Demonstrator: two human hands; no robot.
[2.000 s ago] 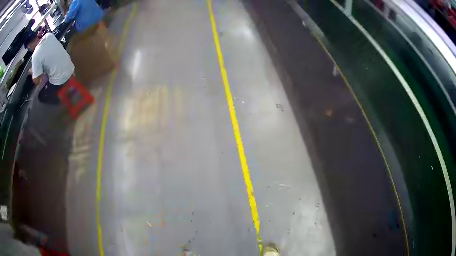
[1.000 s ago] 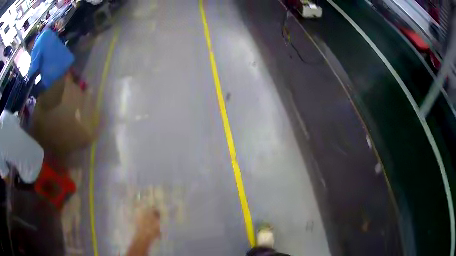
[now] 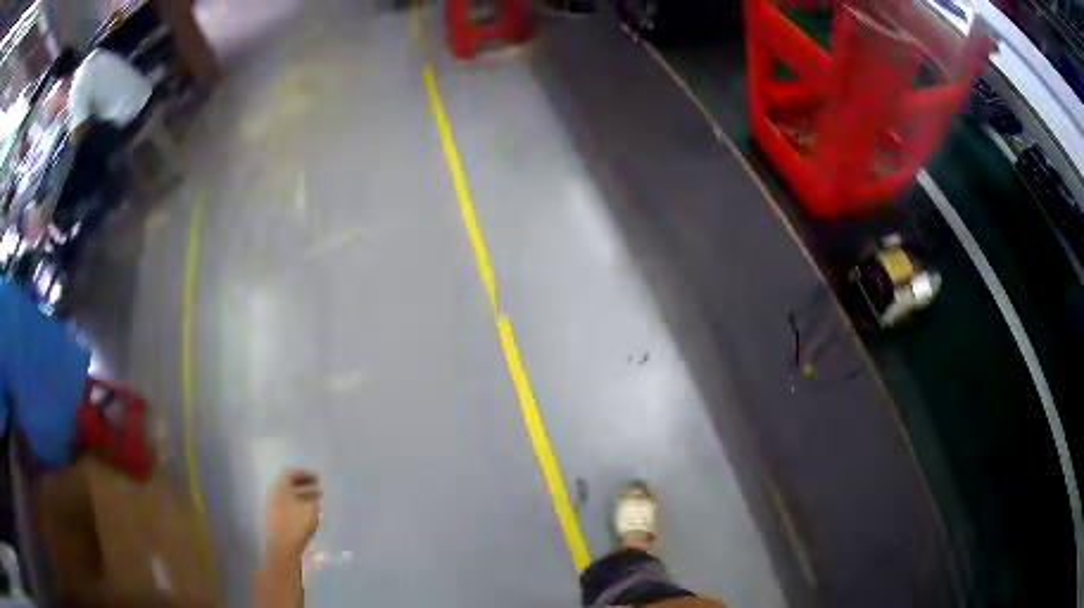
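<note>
My left hand [image 3: 294, 508] is low in the left half of the view, small and blurred, over the grey floor. Its fingers look curled, with a small dark spot at their tips; I cannot tell if it holds something. My right hand does not show; a brownish sliver at the bottom edge beside my dark trouser leg is too cut off to name. My light shoe [image 3: 636, 513] is on the grey aisle floor [image 3: 392, 356], just right of the yellow line [image 3: 476, 241].
At left are a person in blue [image 3: 38, 368], a red stool [image 3: 115, 428], a cardboard box [image 3: 125, 534] and a person in white [image 3: 109, 89]. A red stool [image 3: 487, 26] is ahead. At right, a red plastic frame [image 3: 846, 107] and a small device [image 3: 897, 283] are on the green surface.
The view has moved forward along the aisle. The blue-clad person and box have shifted down-left. The red frame and the stool ahead have come into view. My left hand appears farther left.
</note>
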